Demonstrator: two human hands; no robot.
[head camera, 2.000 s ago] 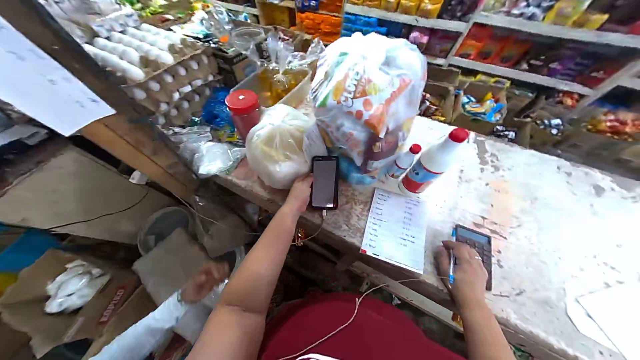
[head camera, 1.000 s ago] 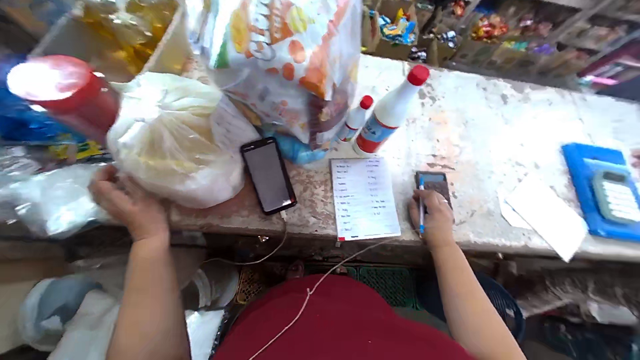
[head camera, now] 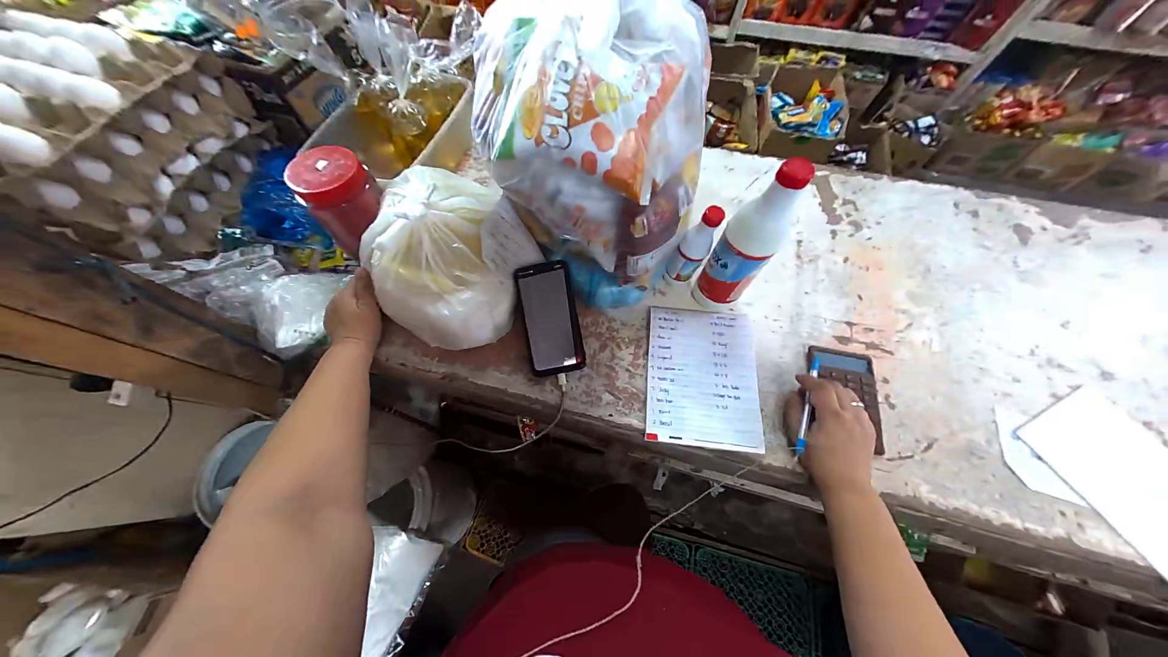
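My left hand [head camera: 354,312] rests against the left side of a tied white plastic bag [head camera: 443,265] on the counter; its fingers are partly hidden behind the bag. My right hand [head camera: 832,429] holds a blue and white pen [head camera: 807,411] and lies over a dark calculator [head camera: 856,388]. Left of that hand lies a handwritten sheet of lined paper [head camera: 703,379]. A smartphone [head camera: 549,318] with a cable plugged in lies beside the tied bag. Behind stand a large filled clear plastic bag [head camera: 593,137], a small red-capped bottle [head camera: 695,245] and a larger red-capped bottle [head camera: 750,239].
A red-lidded jar [head camera: 336,196] stands behind the tied bag, near a box with bags of yellow liquid [head camera: 392,119]. Stacked egg trays [head camera: 137,155] are at the left. White papers [head camera: 1100,456] lie at the right of the worn counter [head camera: 949,301]. Shelves of packets line the back.
My left hand was at the phone two seconds ago and has moved left to the tied bag. The phone now lies on the counter. My right hand stays at the calculator with the pen.
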